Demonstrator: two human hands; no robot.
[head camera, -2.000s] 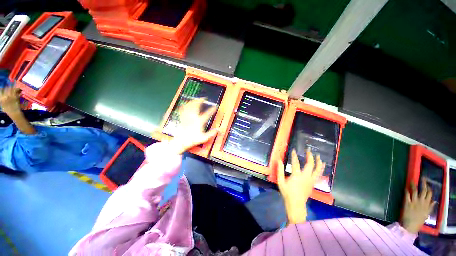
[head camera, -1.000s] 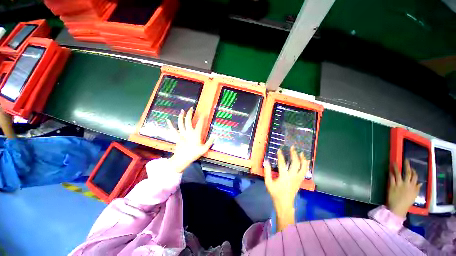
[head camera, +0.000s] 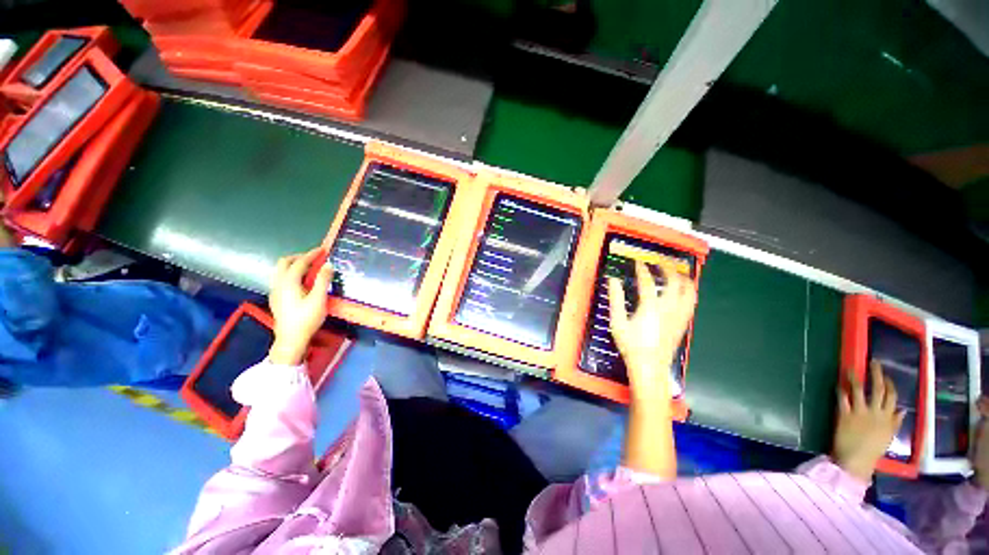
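Note:
Three tablets in orange foam trays lie side by side on the green belt. The left tablet (head camera: 393, 233) and middle tablet (head camera: 518, 266) show dark screens with rows of small light text. The right tablet (head camera: 607, 325) shows light rows and a yellow-orange band near its top. My left hand (head camera: 298, 304) is at the left edge of the left foam tray (head camera: 374, 317), its fingers and thumb around the edge. My right hand (head camera: 654, 314) is over the right tablet, fingers spread, partly hiding its screen; whether the fingertips touch is unclear.
Stacked foam trays (head camera: 309, 65) stand behind the belt, beside a pale post (head camera: 683, 98). More trays (head camera: 81, 163) lie far left, near a blue-sleeved person. A lower tray (head camera: 233, 363) is below the belt edge. Another person's hand (head camera: 868, 423) touches an orange-framed tablet at right.
My left hand has moved left from the tablets to the left tray's edge. My right hand has moved up over its screen, where a yellow-orange band shows. Green and red marks left the other two screens.

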